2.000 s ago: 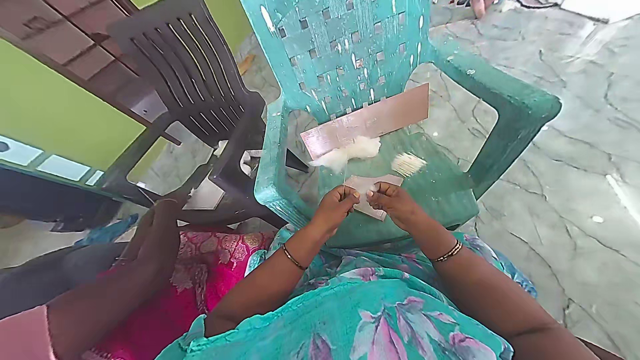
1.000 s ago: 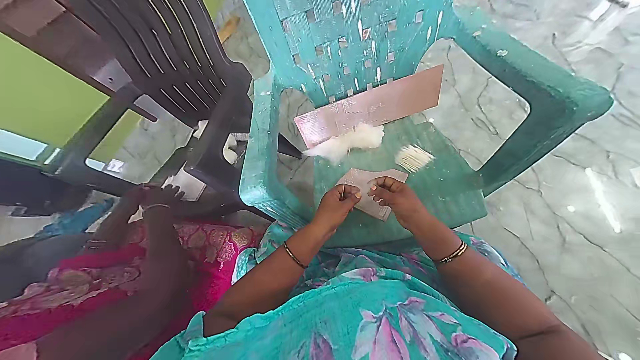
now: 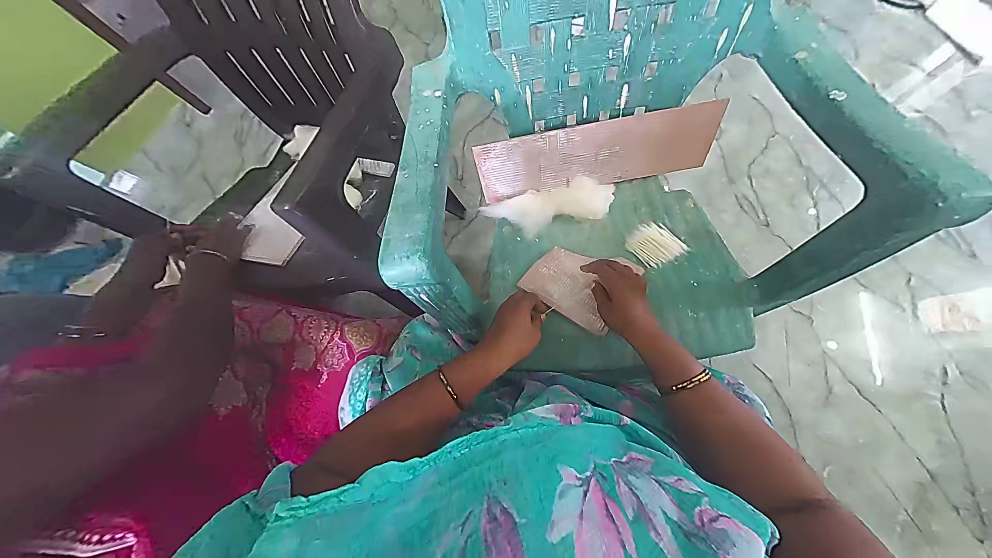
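My left hand (image 3: 517,325) is at the lower left edge of a pale pinkish corrugated cardboard piece (image 3: 559,285), fingertips pinched on what looks like a thin stick. My right hand (image 3: 618,293) rests on the right part of that piece, fingers bent over it. The piece lies over the seat of a green plastic armchair (image 3: 690,310). Behind it on the seat are a tuft of white cotton wool (image 3: 570,203) and a small pile of thin pale sticks (image 3: 656,244). A long pinkish cardboard strip (image 3: 612,147) leans against the chair's back.
At left, a co-worker's hands (image 3: 203,236) are at a dark brown plastic chair (image 3: 341,178) with a pale flat piece (image 3: 273,236) on its seat. The green chair's arms (image 3: 418,186) rise on both sides of my hands. Marble-patterned floor (image 3: 868,403) shows at right.
My hands, together at the cardboard piece before, are now farther apart, the left at its lower left edge and the right on its right part. The piece lies turned and more exposed.
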